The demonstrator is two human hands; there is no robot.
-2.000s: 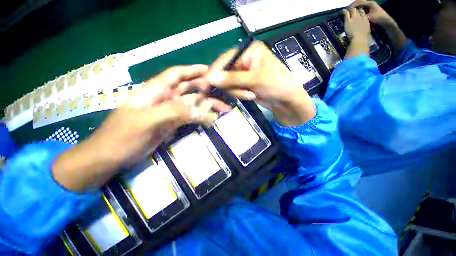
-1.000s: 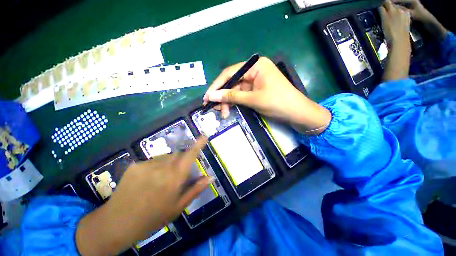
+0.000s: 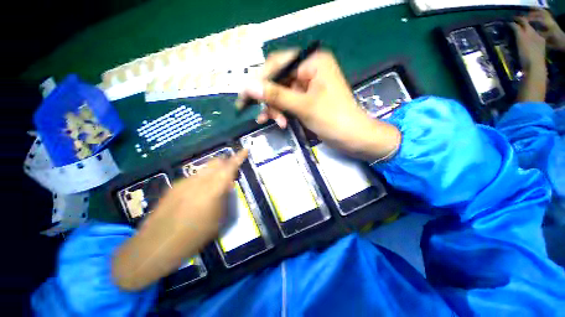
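My right hand holds the black tweezers above the upper end of a phone mid-frame in the black foam tray. A small blurred tan piece shows at the tweezers' lower end; whether it is gripped is hard to tell. My left hand is blurred and lies over the phones to the left. Its index finger points at the upper left corner of that same phone. I cannot see anything held in it. More phones lie on both sides, partly hidden by my hands.
A blue parts bin with tan scraps stands at left, with used liner strips beside it. White dots and a liner strip with tan pieces lie on the green mat. Another person's hands work at a second tray at right.
The view has shifted left, so the bin shows fully. My right hand and the tweezers have lifted from the phone's upper end. My left hand stays low over the phones.
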